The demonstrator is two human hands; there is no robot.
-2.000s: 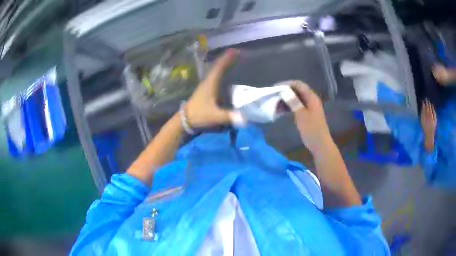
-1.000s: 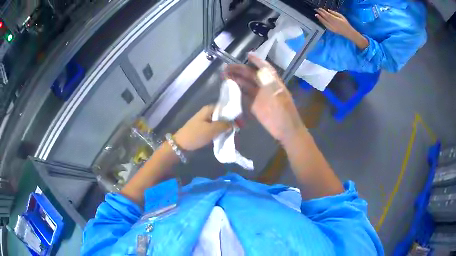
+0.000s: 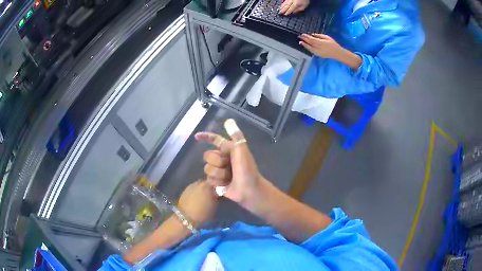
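Observation:
My right hand [image 3: 232, 166] is raised in front of my chest, with a cream finger cot [image 3: 231, 127] on the thumb. Its index finger points left and the other fingers are curled. My left hand [image 3: 200, 204], with a pale beaded bracelet [image 3: 183, 218] on the wrist, is just below and left of it, its fingers blurred or hidden behind the right hand. A small white bit [image 3: 220, 190] shows between the two hands; whether it is a cot or held material cannot be told.
A plastic-lined waste bin [image 3: 138, 214] stands at lower left. Line equipment [image 3: 100, 122] runs along the left. A coworker in a blue smock [image 3: 378, 45] has both hands at a gridded black tray [image 3: 288, 21] on a bench. A blue stool [image 3: 359, 119] is under the coworker.
The crumpled white material between my hands no longer shows, apart from a small white bit. My right hand has moved down and left and curled its fingers. The view has shifted, showing the coworker's tray.

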